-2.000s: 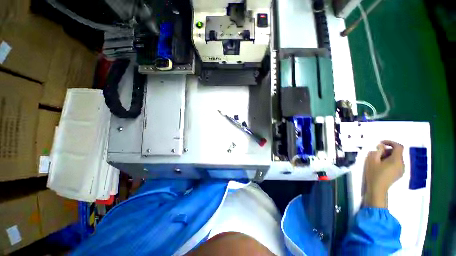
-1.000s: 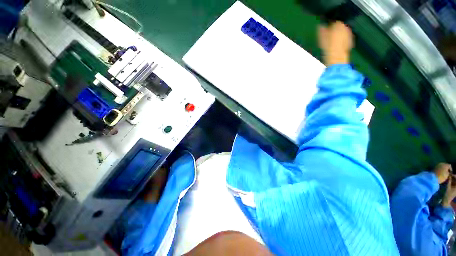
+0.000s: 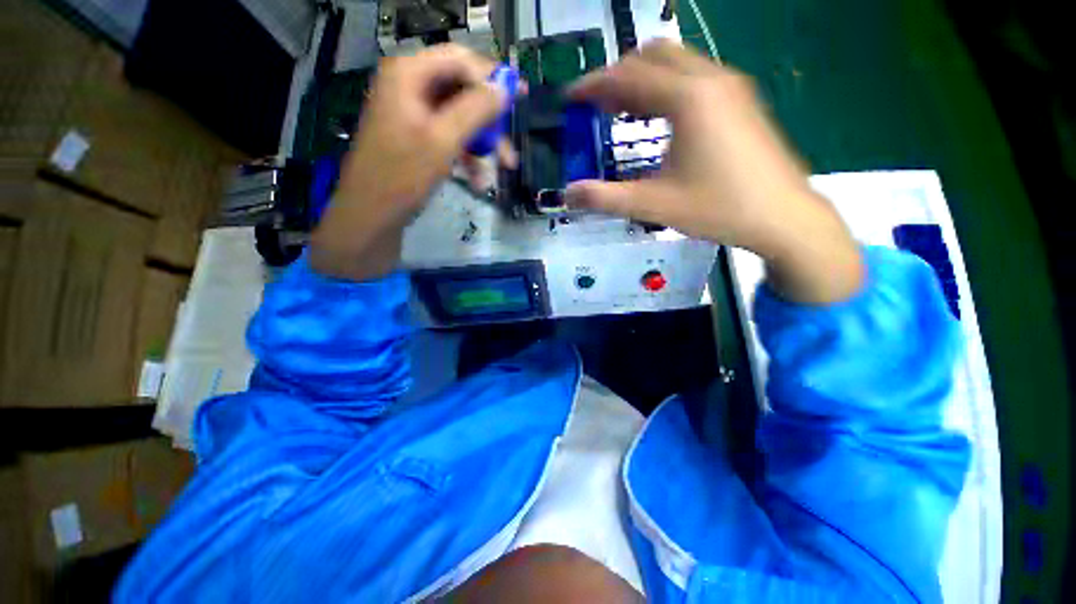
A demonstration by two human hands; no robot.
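Note:
My left hand (image 3: 421,130) holds a blue plastic housing (image 3: 493,112) between thumb and fingers, above the left side of the right fixture; the hand is slightly blurred. My right hand (image 3: 696,148) is at the right fixture (image 3: 544,159), its thumb and fingers spread around another blue housing (image 3: 582,139) at the fixture's right part. Whether the fingers grip this housing is hard to tell because of blur. The fixture stands on the dark green sliding table (image 3: 564,53).
The lit touch screen (image 3: 481,295), green button (image 3: 584,282) and red button (image 3: 654,281) are on the machine front. A white board (image 3: 873,189) with blue parts (image 3: 926,257) is at right. Whitish stacked trays (image 3: 210,319) and cartons (image 3: 71,295) are at left.
The view has swung back from the belt at right to the machine. My right hand has come from over the belt to the right fixture. My left hand has come up holding a blue housing.

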